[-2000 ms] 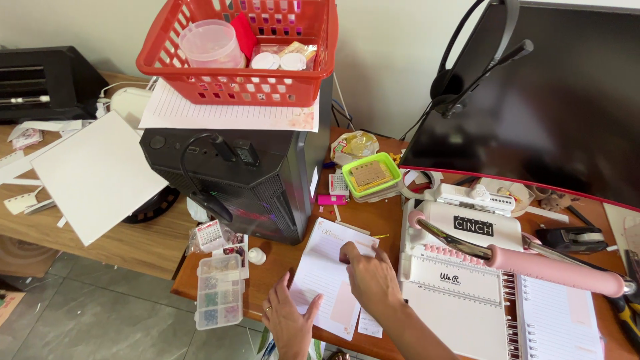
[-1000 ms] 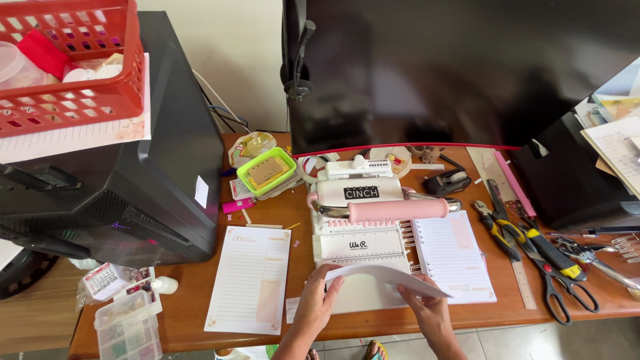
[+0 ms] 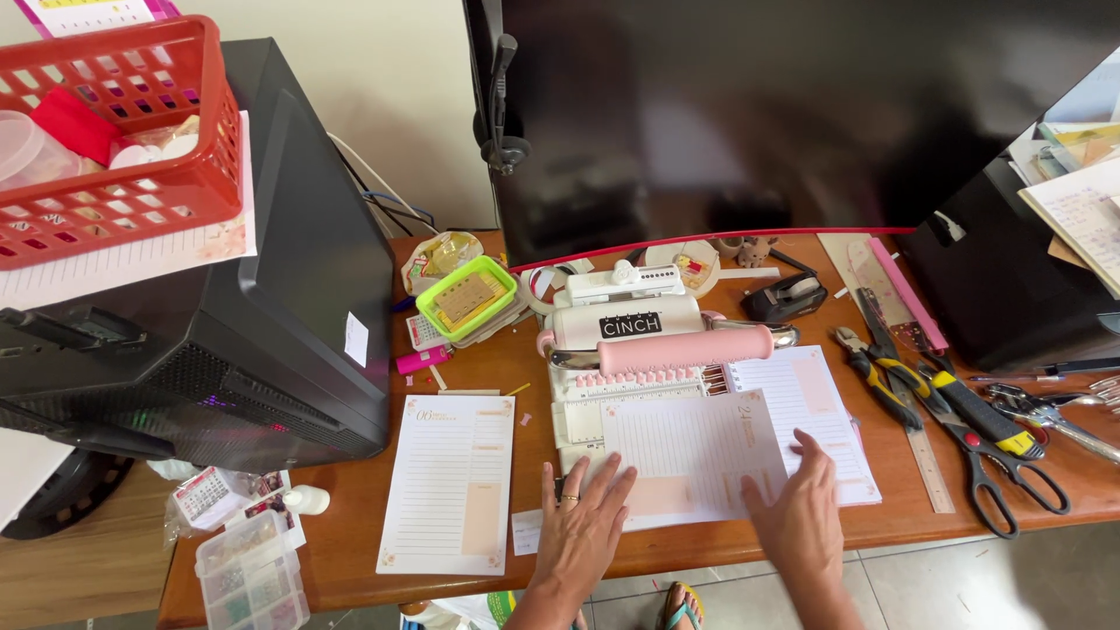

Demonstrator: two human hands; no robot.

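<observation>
A Cinch binding machine [image 3: 630, 337] with a pink handle stands on the wooden desk. Printed planner sheets [image 3: 691, 451] lie sideways over its front bed. My left hand [image 3: 584, 516] rests with spread fingers at their lower left corner. At their right end is my right hand [image 3: 798, 507], fingers apart, its fingertips at or just above the paper; contact there is unclear. Another planner stack [image 3: 818, 411], its left edge at the machine's wire loops, lies to the right, partly under the sheets. An upright planner sheet [image 3: 446, 486] lies left of the machine.
Pliers [image 3: 879, 381], scissors [image 3: 984, 455], a steel ruler [image 3: 932, 472] and a tape dispenser [image 3: 785, 296] lie at the right. Left are a black computer case [image 3: 289, 262], a red basket [image 3: 114, 206], a green tray [image 3: 466, 299] and a clear compartment box [image 3: 254, 573]. A monitor [image 3: 744, 114] stands behind.
The sheets my two hands held up one second ago now lie on the machine's bed, and my fingers have spread. Two seconds ago both hands were at the planner sheet on the left. The view has swung right.
</observation>
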